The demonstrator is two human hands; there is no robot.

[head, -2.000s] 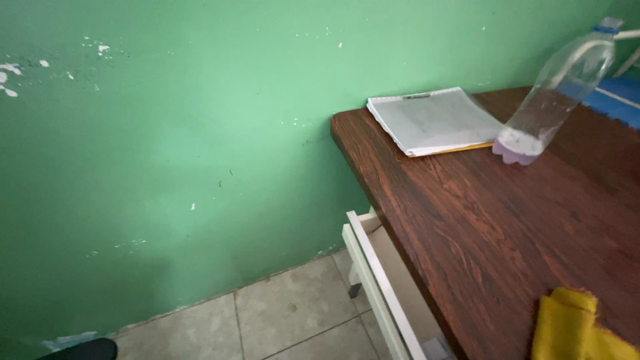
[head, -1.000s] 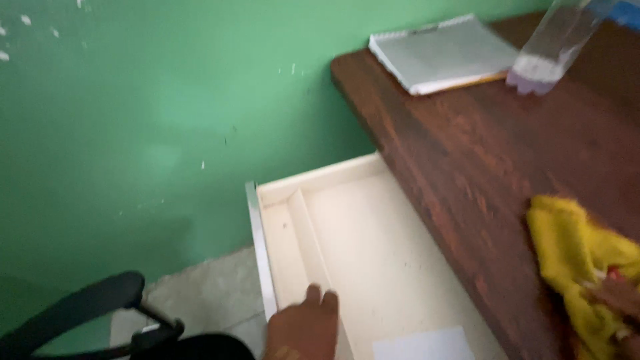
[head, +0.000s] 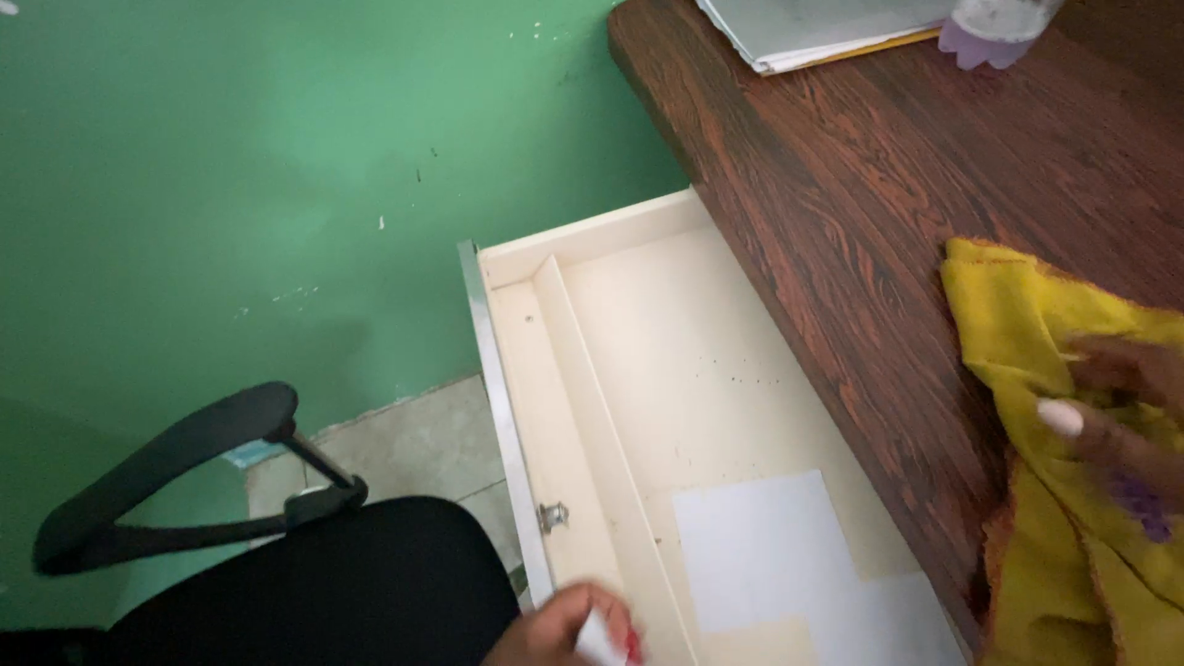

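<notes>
At the bottom centre, my left hand (head: 564, 629) is closed around a small white and red item (head: 606, 640), too cut off to name, by the front of a pulled-out cream drawer (head: 694, 351). Sheets of white paper (head: 763, 546) lie flat in the drawer, which has a narrow front compartment and a metal lock (head: 553, 516). At the right edge my right hand (head: 1124, 407), partly blurred, rests on a yellow cloth (head: 1008, 305), its fingers in the folds. The cloth lies on the dark wood-grain desk (head: 851, 213) and reaches its front edge.
A stack of papers (head: 823, 28) and a plastic bottle with purplish liquid (head: 994, 32) stand at the desk's far side. A black armchair-style office chair (head: 342, 592) is at lower left, close to the drawer front. A green wall (head: 277, 185) bounds the left.
The drawer, only slightly out two seconds ago, is drawn far out. My left hand has come into view and now holds a small item. My right hand has come onto the yellow cloth.
</notes>
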